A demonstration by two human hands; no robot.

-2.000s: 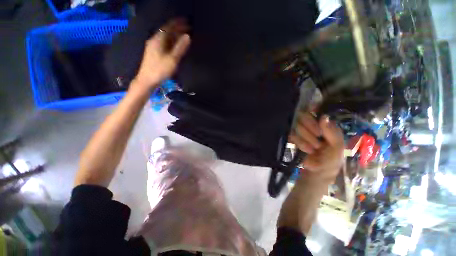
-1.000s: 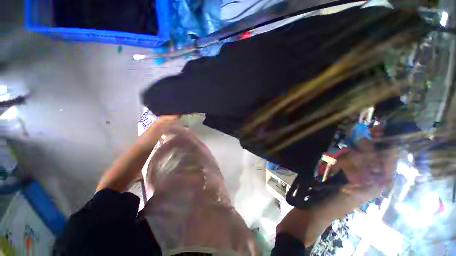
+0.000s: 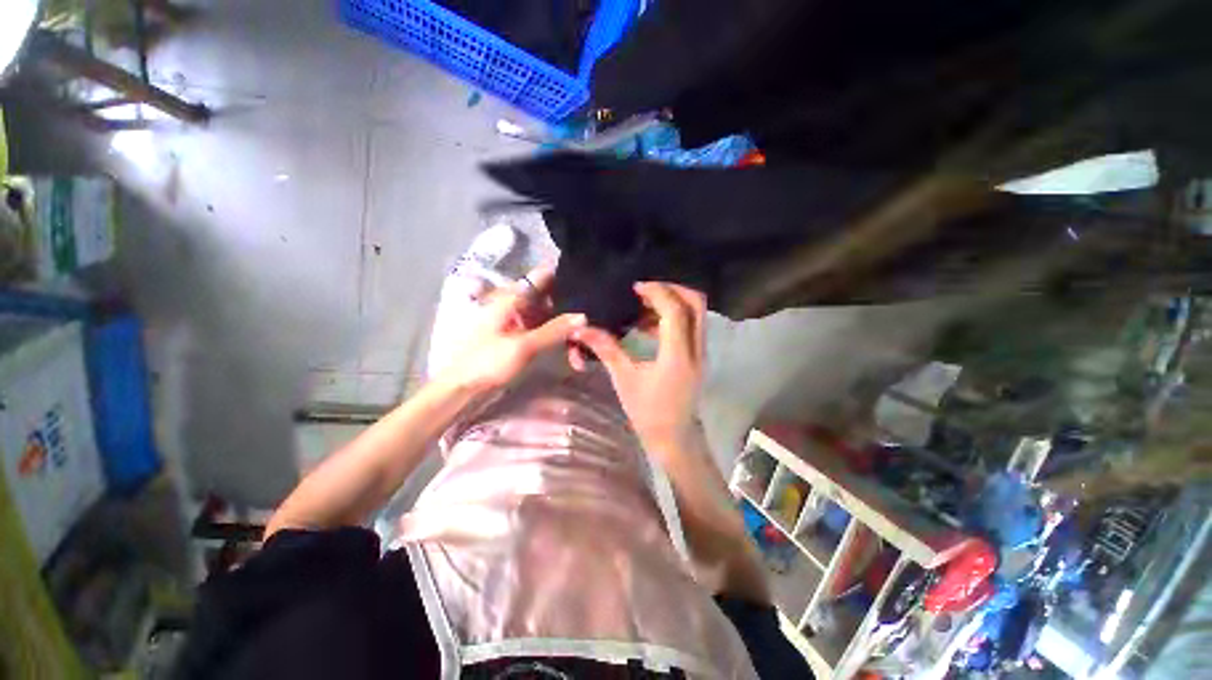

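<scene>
A black garment (image 3: pixel 625 226) hangs in front of my pink apron, its near edge between my two hands. My left hand (image 3: pixel 512 339) grips the cloth edge from the left. My right hand (image 3: pixel 654 352) grips it from the right, with the two thumbs close together. Parts of the fingers are behind the cloth. More black cloth (image 3: pixel 904 106) fills the upper right, blurred; where one piece ends and another begins cannot be told. No hanger shows clearly in my hands.
A blue lattice crate (image 3: pixel 465 56) stands on the floor at the top, beside crinkled blue plastic (image 3: pixel 685 149). A pale shelf unit (image 3: pixel 851 531) with compartments and a red object (image 3: pixel 960 575) are at the lower right. A white box (image 3: pixel 47 432) is at the left.
My right hand has come in from the right to meet my left at the cloth edge. The black hanger seen near my right hand no longer shows. The view has shifted.
</scene>
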